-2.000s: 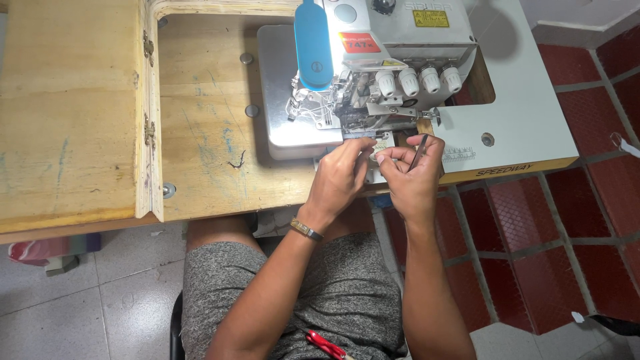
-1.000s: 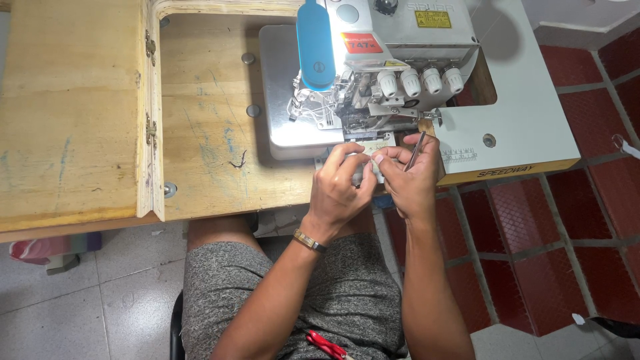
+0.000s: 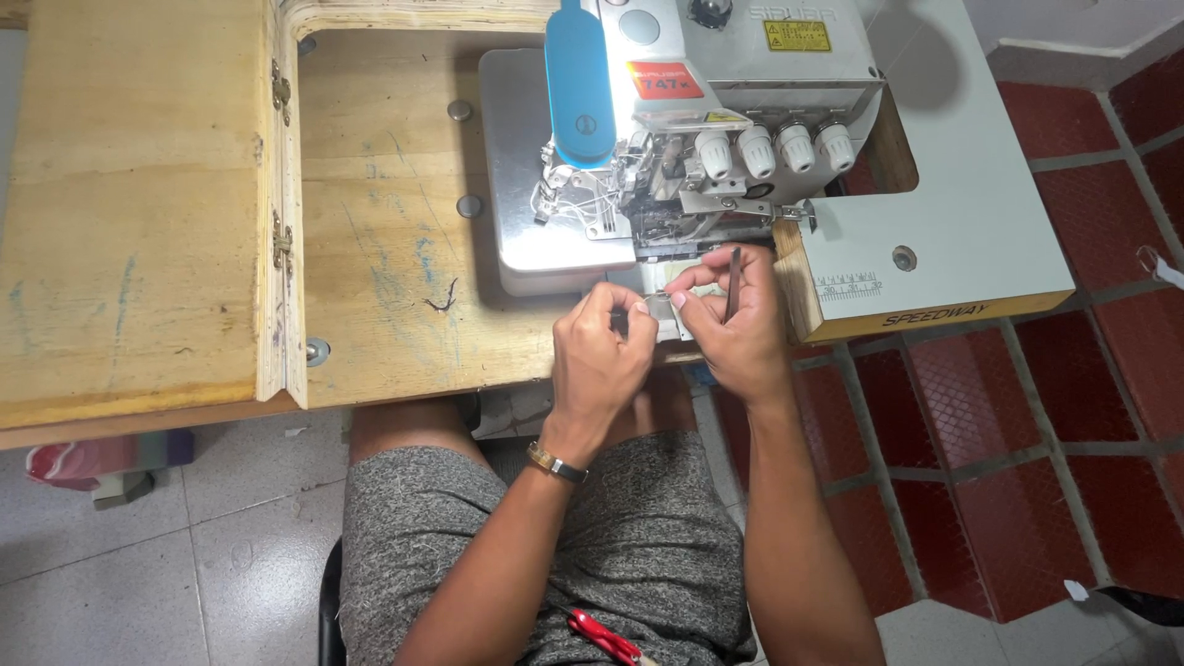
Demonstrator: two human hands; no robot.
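Observation:
An overlock sewing machine (image 3: 712, 102) with a row of white tension knobs (image 3: 777, 150) stands in the table. Just below its front, my left hand (image 3: 601, 356) pinches one end of a thin light thread (image 3: 655, 295) between thumb and forefinger. The thread's other end is at the thumb and forefinger of my right hand (image 3: 745, 333). A slim dark tool, apparently tweezers (image 3: 733, 285), stands up between the fingers of that same hand. Both hands are close together but apart. Bright light falls on the looper area and the silver cover plate (image 3: 546, 203).
A hinged wooden panel (image 3: 139, 203) lies at the left, beside the wooden table bed (image 3: 388, 231). The white tabletop (image 3: 962, 166) with a printed ruler is at the right. Red-handled snips (image 3: 601, 636) lie on the lap. A blue cover (image 3: 581, 88) hangs over the machine's front.
Both hands have drawn back slightly from the machine front. The fingertips, close together a second ago, are now farther apart with thread between them.

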